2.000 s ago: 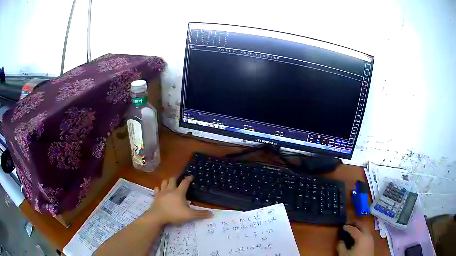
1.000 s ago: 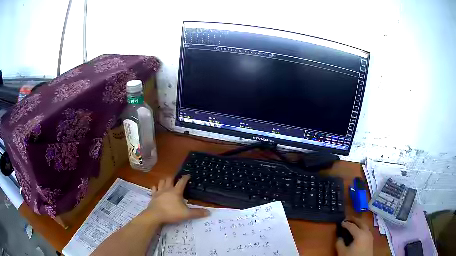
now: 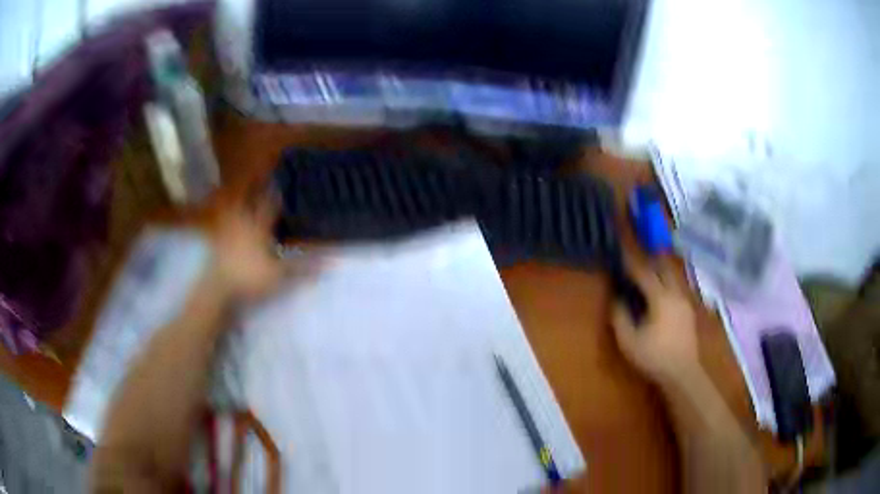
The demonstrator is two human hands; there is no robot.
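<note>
The picture is badly blurred. My left hand (image 3: pixel 249 253) rests with fingers spread at the left end of the black keyboard (image 3: pixel 444 198), its thumb over the upper left of the white worksheet (image 3: pixel 376 338). It appears to hold nothing. My right hand (image 3: pixel 661 328) is on the black mouse (image 3: pixel 630 297), right of the keyboard. A dark pen (image 3: pixel 523 410) lies on the right part of the sheet. The handwriting is too blurred to read. A printed sheet (image 3: pixel 145 309) lies partly under my left forearm.
The monitor (image 3: pixel 444 39) stands behind the keyboard, a bottle (image 3: pixel 183 125) to its left beside the patterned cloth (image 3: pixel 68 174). At right are a blue object (image 3: pixel 651 220), a calculator (image 3: pixel 728 236) and a black slab (image 3: pixel 788 386) on pink paper (image 3: pixel 743 333). Orange scissor handles (image 3: pixel 261 452) show at lower left.
The view has tilted down, so things sit higher in the picture, and more of the sheet, the pen and the scissors now show. Both hands keep their places at keyboard and mouse.
</note>
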